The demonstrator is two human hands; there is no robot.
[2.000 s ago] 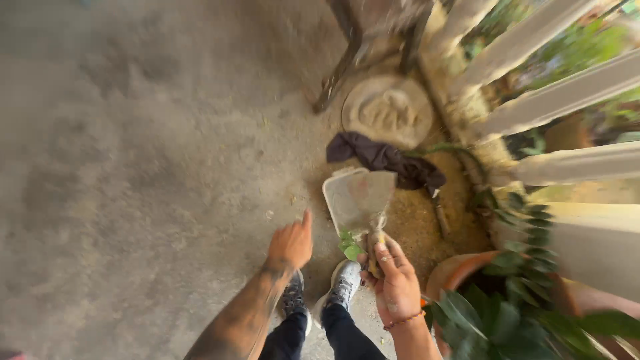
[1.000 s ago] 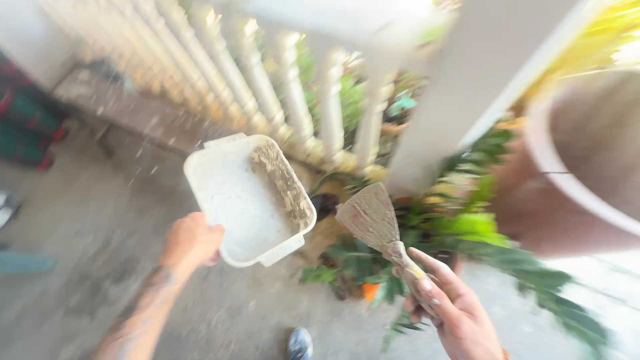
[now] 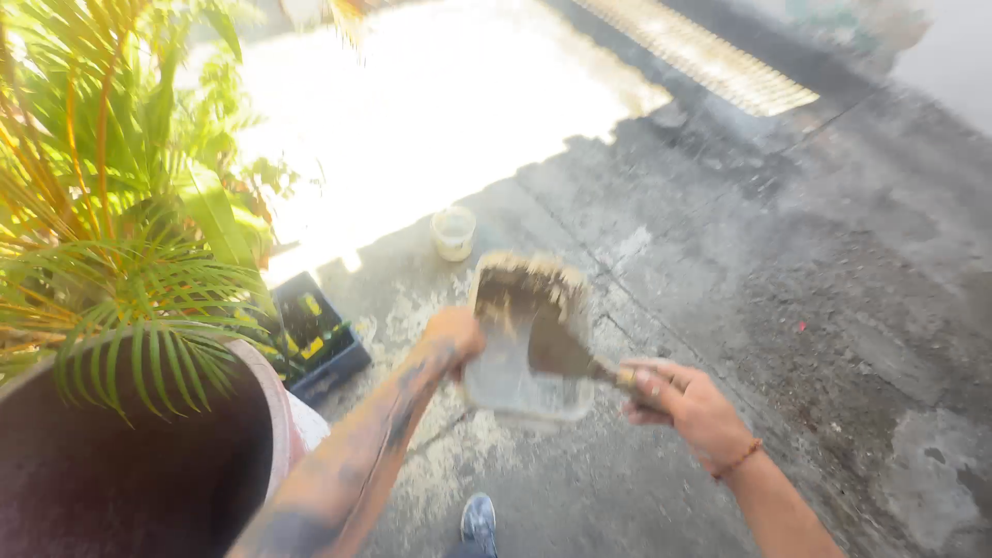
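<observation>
My left hand (image 3: 453, 341) grips the left rim of a white plastic tub (image 3: 519, 387), which is tilted so that its inside shows. Brown-grey paste coats the tub's far wall. A putty knife (image 3: 562, 349) with a broad, smeared blade is in my right hand (image 3: 670, 399), held by its handle at the tub's right side. The blade overlaps the tub's inside; whether it touches the tub I cannot tell.
A large round planter (image 3: 271, 403) and palm fronds (image 3: 155, 349) stand at the left. Beside them is a dark crate (image 3: 337, 372) with yellow-marked things. A small pale bucket (image 3: 453, 236) rests on the concrete floor (image 3: 659, 480) beyond the tub.
The view has swung from the balusters to the sunlit floor. The putty knife, apart from the tub one second ago, now overlaps its inside. Two seconds ago my left hand was off the tub.
</observation>
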